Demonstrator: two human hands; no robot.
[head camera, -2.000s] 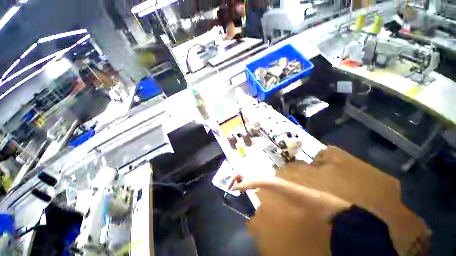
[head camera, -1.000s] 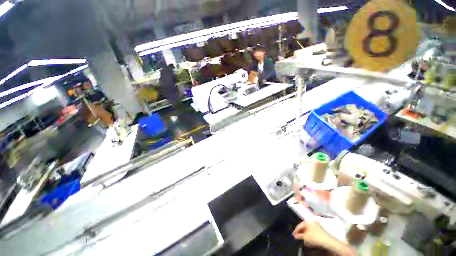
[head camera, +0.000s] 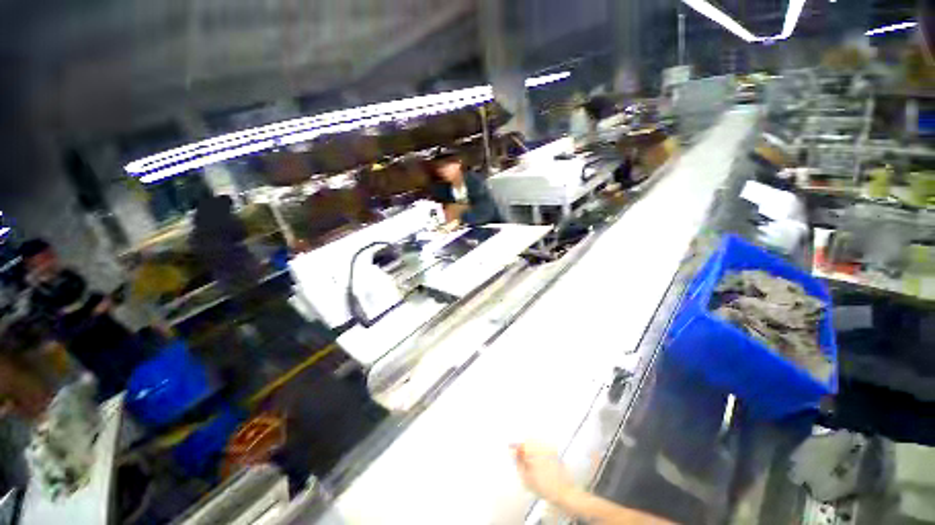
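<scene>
My left hand (head camera: 540, 474) is at the lower middle, over the near part of the long white metal-edged bench or conveyor (head camera: 574, 359). Its bare forearm comes in from the bottom edge. The hand is blurred, and I cannot tell whether the fingers hold anything. My right hand is not in view. To the right of the bench, a blue crate (head camera: 754, 354) holds a pile of grey-brown pieces (head camera: 774, 313). The crate is tilted in the view, and no hand touches it.
Across the bench, a person (head camera: 461, 195) sits at a white sewing table (head camera: 482, 261). Another person (head camera: 62, 292) is at the far left, near a blue container (head camera: 169, 379). A crumpled grey piece (head camera: 836, 461) lies at the lower right, below the crate.
The view has swung right along the bench. The thread cones and brown sheet have left the picture. The blue crate looks nearer, and my left hand now shows over the white surface.
</scene>
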